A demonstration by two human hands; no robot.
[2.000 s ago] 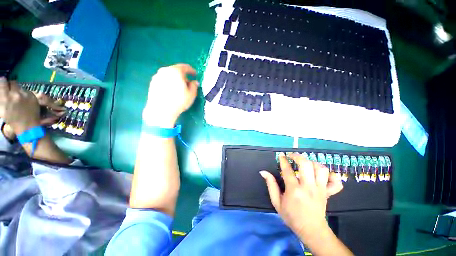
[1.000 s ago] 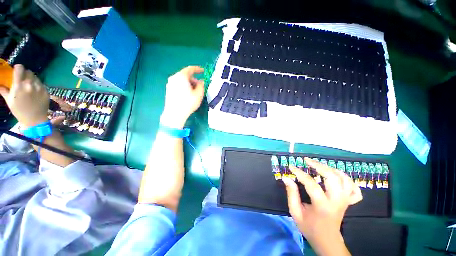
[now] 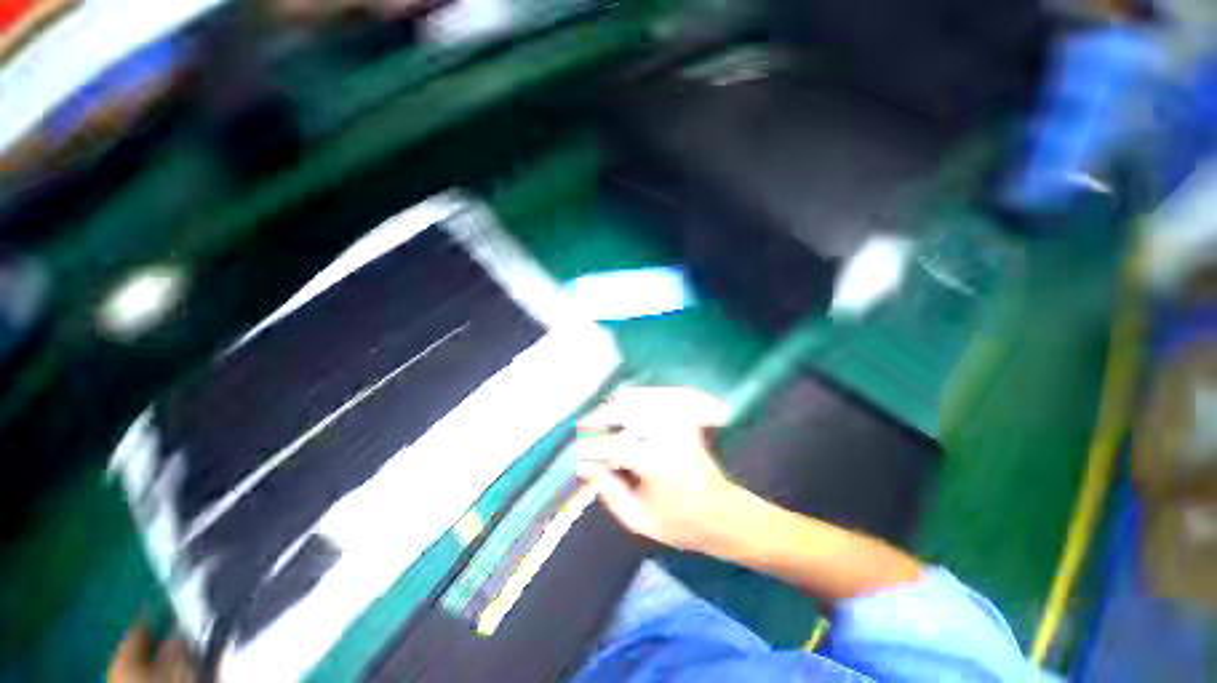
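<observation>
The view is strongly blurred. My right hand (image 3: 654, 470) is over the right end of the black work tray (image 3: 567, 594), fingers bent down at the row of small circuit boards (image 3: 527, 540); whether it holds one cannot be told. My left hand (image 3: 154, 659) is cut off at the lower left edge, beside the white sheet (image 3: 454, 460), its fingers unclear. Dense rows of black parts (image 3: 360, 360) lie on the sheet, with a small separate group near its lower left.
A pale blue-white paper slip (image 3: 630, 294) lies right of the sheet. A flat black tray (image 3: 854, 467) is right of my right hand. A yellow line (image 3: 1088, 494) runs down the right side. Blurred blue shapes are at the upper right.
The view has swung right and tilted, so the sheet and tray appear further left and slanted. The coworker and blue machine have left view. My right hand is now at the row's right end.
</observation>
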